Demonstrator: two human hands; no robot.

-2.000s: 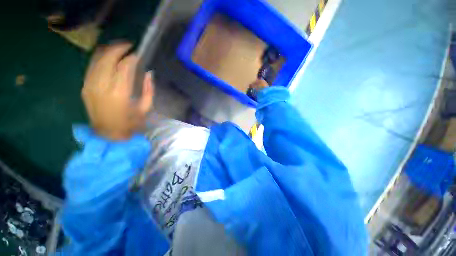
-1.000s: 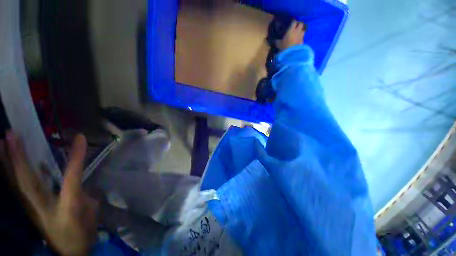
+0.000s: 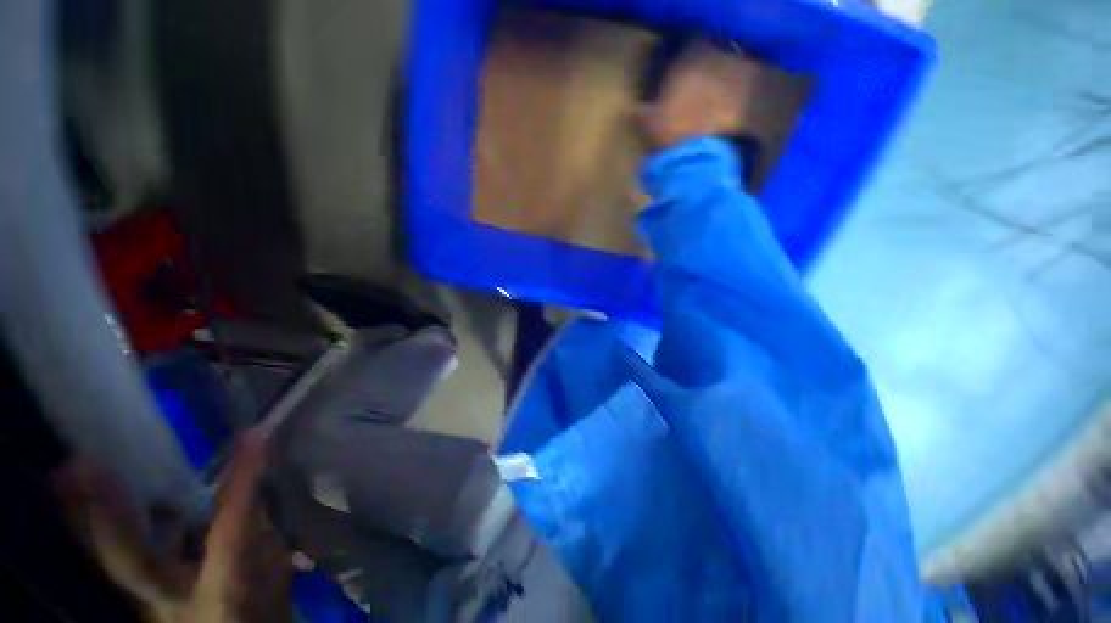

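Note:
A blue plastic crate [image 3: 445, 231] with a tan cardboard bottom [image 3: 548, 122] lies at the top centre. My right hand [image 3: 704, 104] is inside it, at the right part of the cardboard. Dark pieces, perhaps black housings [image 3: 662, 63], show beside the hand. Blur and the blue cuff hide the fingers, so I cannot tell whether it holds anything. My left hand [image 3: 183, 560] is low at the left edge of the picture, blurred and dim, with its fingers apart and nothing seen in it.
A pale curved edge [image 3: 55, 243] runs down the left side. A red object [image 3: 152, 280] lies beyond it. My grey-clad legs and a dark shoe [image 3: 372, 304] are below the crate. Light blue floor [image 3: 999, 304] is on the right.
The crate has shifted right in the view since one second ago. My right hand has moved within the crate and the row of dark housings is now mostly hidden. My left hand appears lower.

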